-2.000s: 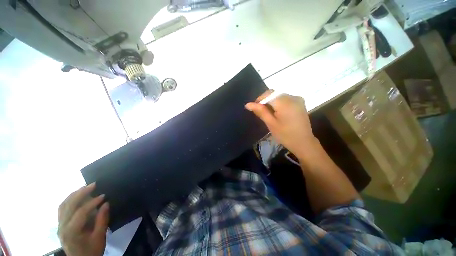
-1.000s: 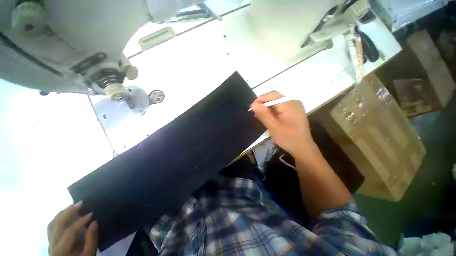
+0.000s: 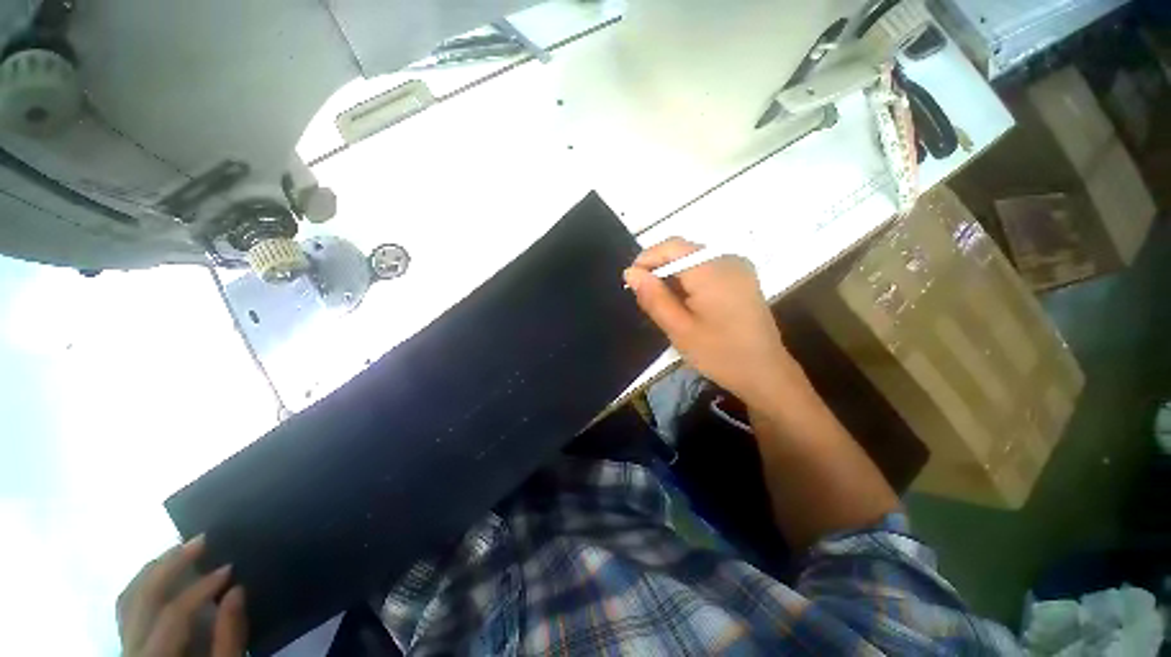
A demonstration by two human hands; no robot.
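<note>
A long dark fabric panel point(image 3: 411, 398) lies slantwise on the white table in front of me, with faint pale marks near its middle. Its lower edge reaches over my lap. My right hand point(image 3: 706, 308) holds a slim white marking pen point(image 3: 691, 263), its tip at the panel's upper right end. My left hand point(image 3: 184, 606), cut off by the bottom edge, has its fingers on the panel's lower left end. Whether those fingers grip the cloth or only press on it is hard to see.
The sewing machine head point(image 3: 154, 116) stands at upper left, with a needle plate point(image 3: 263, 315) and a round metal disc point(image 3: 388, 261) below. Dark-handled scissors point(image 3: 927, 116) and a tape measure point(image 3: 896, 135) lie at the table's right end. A cardboard box point(image 3: 963, 359) stands at right.
The whole view has shifted, so the machine and table appear further left. The pen now points flatter and shows more of its length than two seconds ago. Both hands remain at the panel's ends.
</note>
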